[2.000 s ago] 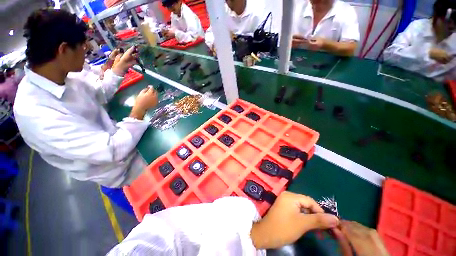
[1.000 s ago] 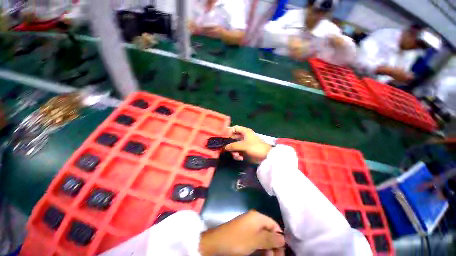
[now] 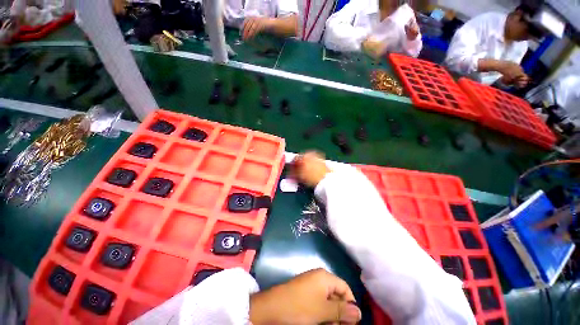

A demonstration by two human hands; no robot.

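The left red-orange tray holds several black watch bodies back side up. Strapped watches lie along its right side, one partly behind my left sleeve. My right hand, blurred, is at the tray's upper right edge, its fingers closed on a watch; a pale square face shows below them. My left hand is low in the centre, fingers curled together; whether it pinches something small is hidden. A small pile of silver spring bars lies on the green bench between the trays.
The right red-orange tray has dark flat pieces in its right columns, partly behind my right arm. Gold and silver pin piles lie far left. Beyond are a grey post, the conveyor with black straps, and people in white. A blue-and-white box stands right.
The upper strapped watch has left its pocket in the left tray, lifted by my right hand. My right hand moved in from the pin area earlier. The view has turned right since the first frame.
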